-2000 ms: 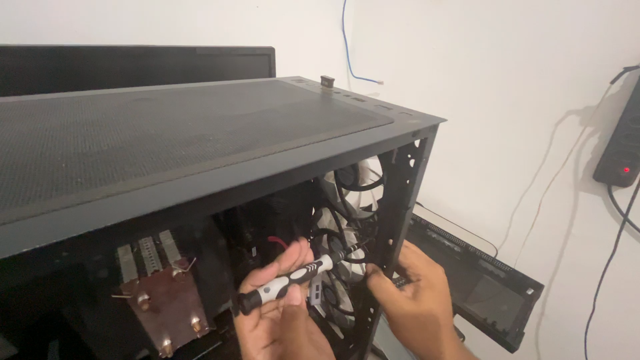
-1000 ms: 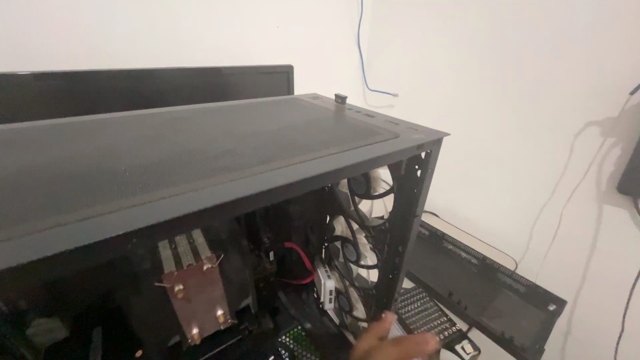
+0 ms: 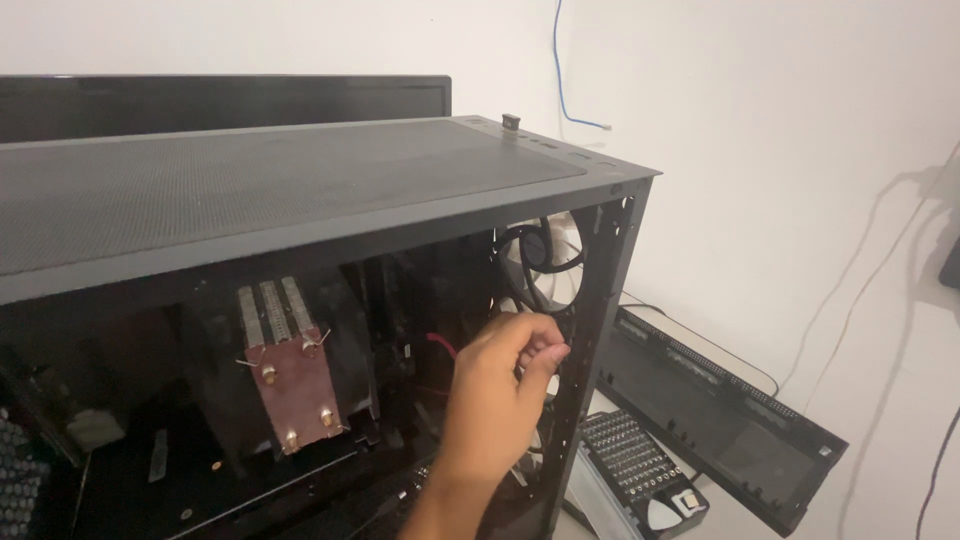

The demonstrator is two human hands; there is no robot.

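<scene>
My left hand [image 3: 499,394] reaches up in front of the right end of a black computer case [image 3: 626,255]. Its thumb and forefinger tips are pinched together beside the perforated front frame; whether something small is between them cannot be told. Above the fingers is a case fan [image 3: 540,251] with a black frame and pale blades. Lower fans are partly hidden behind the hand. To the left, inside the case, is a CPU cooler [image 3: 296,390] with a reddish plate and metal pipe ends. A red cable [image 3: 442,341] passes behind the hand. My right hand is out of view.
A screwdriver bit set [image 3: 630,450] lies right of the case, near a long black panel [image 3: 720,420]. A small USB plug [image 3: 511,122] stands up from the case top. Behind is a monitor [image 3: 225,101]. A blue cable [image 3: 559,75] hangs against the wall.
Two seconds ago my left hand held a black-and-white screwdriver and my right hand was at the case's front edge. The screwdriver and right hand are now out of view; the left hand is pinched by the fans.
</scene>
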